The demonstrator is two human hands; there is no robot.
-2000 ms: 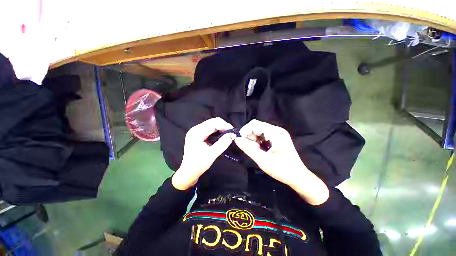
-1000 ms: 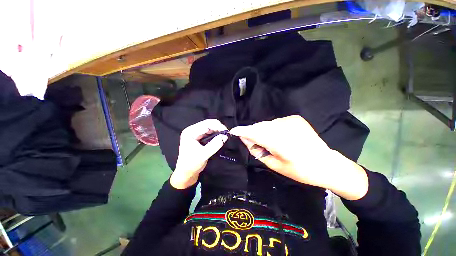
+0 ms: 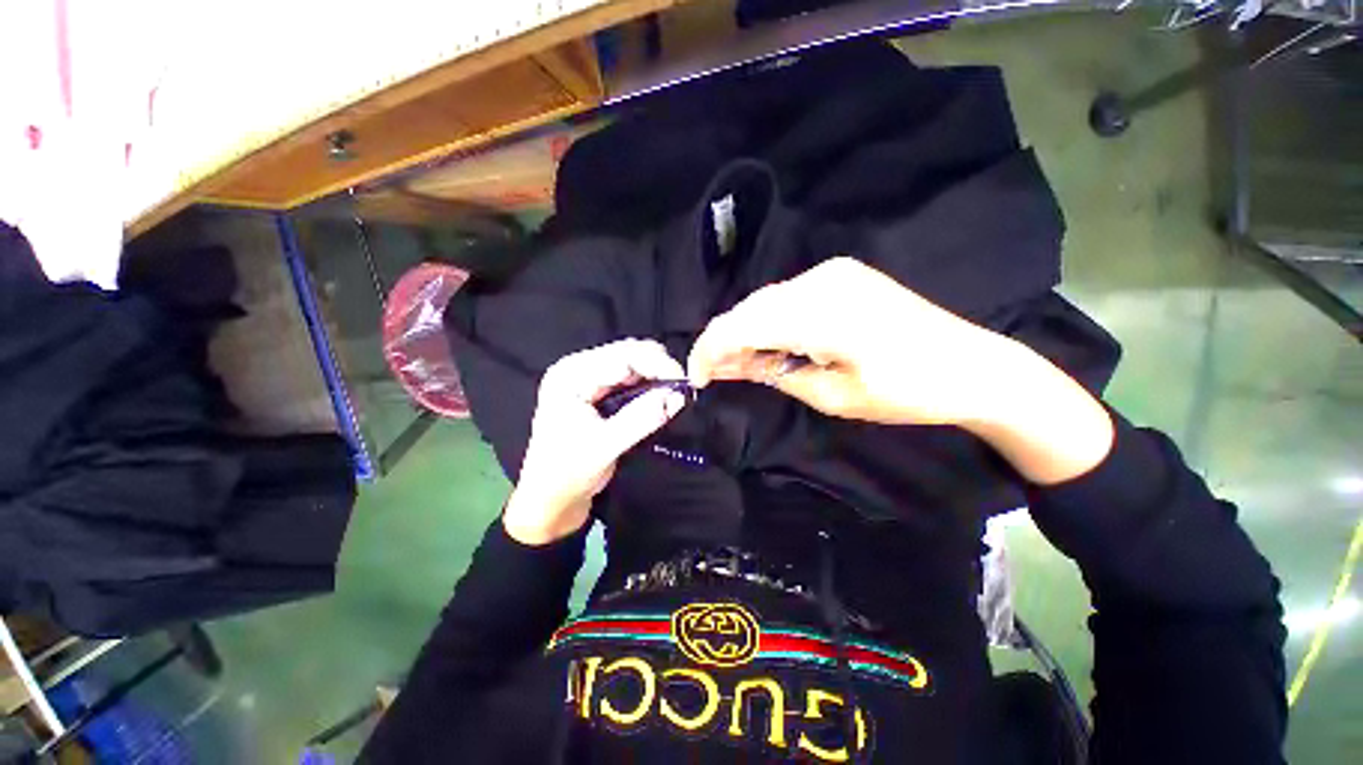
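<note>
A black garment (image 3: 897,224) lies spread over my lap, its curved collar (image 3: 768,191) pointing away from me with a small white neck label (image 3: 724,223) inside. My left hand (image 3: 594,419) pinches a folded black edge of the garment below the collar. My right hand (image 3: 815,351) is just right of it, fingertips together at the same edge and nearly touching my left fingertips. A needle or thread between the fingertips is too small to tell. A short row of pale marks (image 3: 680,454) shows on the black cloth below my hands.
A white-topped table (image 3: 374,60) with a wooden drawer (image 3: 404,135) crosses the top. A red plastic-lined bin or stool (image 3: 425,341) stands left of the garment. More black garments (image 3: 150,463) hang or lie at the far left. A metal stand (image 3: 1241,194) is at the right.
My right hand has turned palm-down and risen slightly, with its forearm swung out to the right. My left hand keeps its pinch on the folded edge. The camera view has shifted slightly.
</note>
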